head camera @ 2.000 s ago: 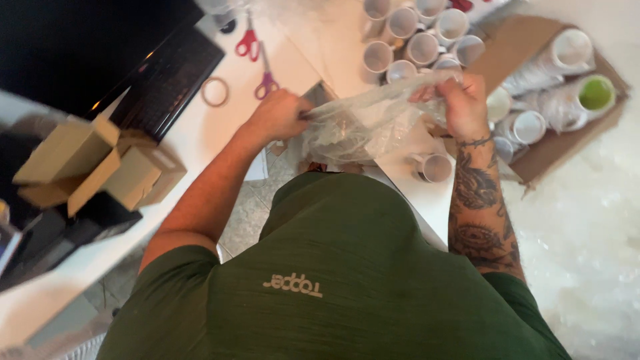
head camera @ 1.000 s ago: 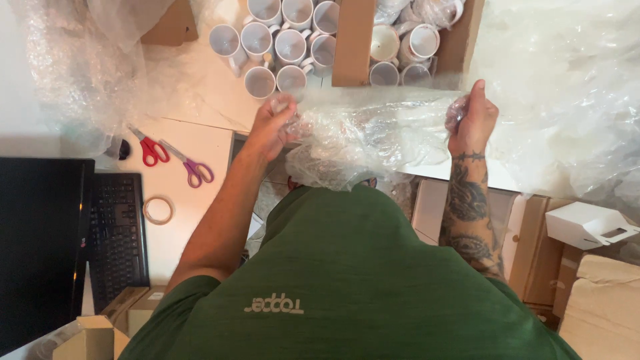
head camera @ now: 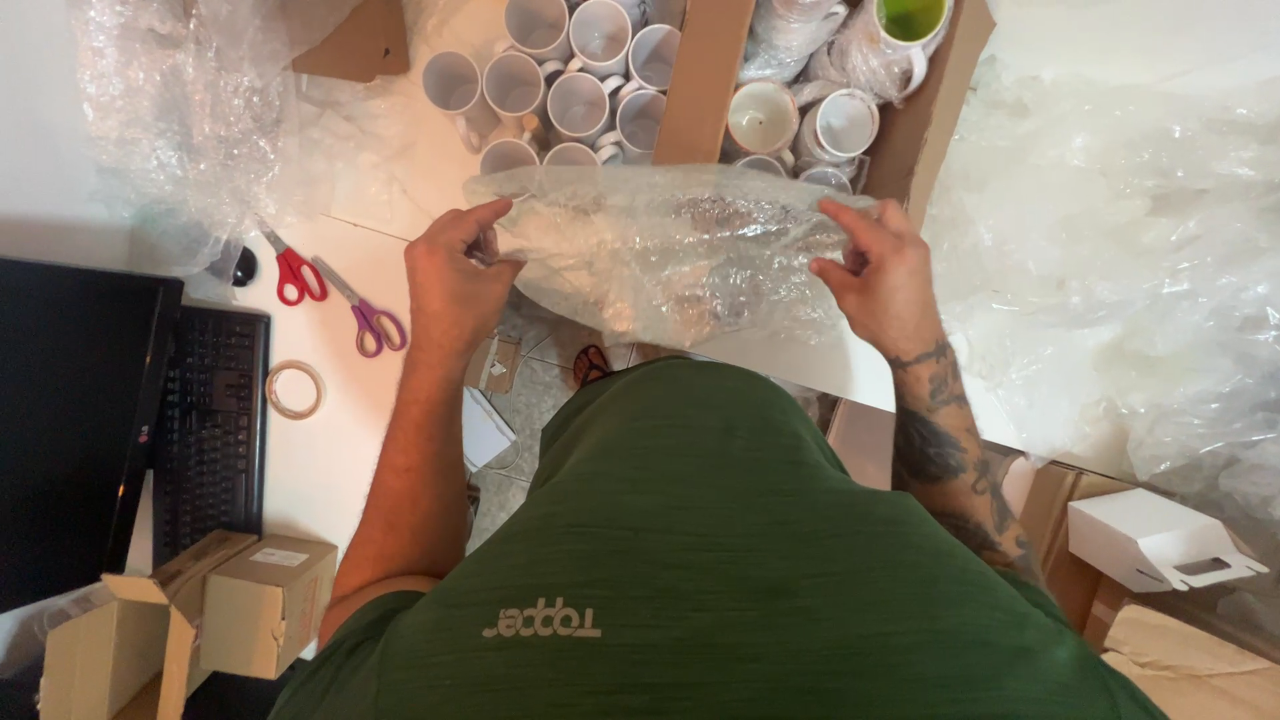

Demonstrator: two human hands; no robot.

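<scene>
A sheet of clear bubble wrap (head camera: 680,260) is stretched between my hands at the table's near edge. My left hand (head camera: 465,270) pinches its left end between thumb and fingers. At the right end, my right hand (head camera: 875,265) holds the sheet the same way. Just beyond it stand several white mugs (head camera: 577,105), openings up, some partly covered by the sheet. To their right, a cardboard box (head camera: 705,85) contains more mugs, several wrapped in clear plastic, one with a green inside (head camera: 910,15).
Red-handled scissors (head camera: 300,278), purple-handled scissors (head camera: 376,328) and a tape roll (head camera: 295,390) lie left, beside a keyboard (head camera: 212,430) and monitor (head camera: 75,420). Bubble wrap (head camera: 1120,250) covers the right side. Small cardboard boxes (head camera: 265,605) sit lower left, a white carton (head camera: 1150,540) lower right.
The bunched bubble wrap between my hands is now spread flatter and wider. Both hands still hold its ends. The view has turned since the oldest frame.
</scene>
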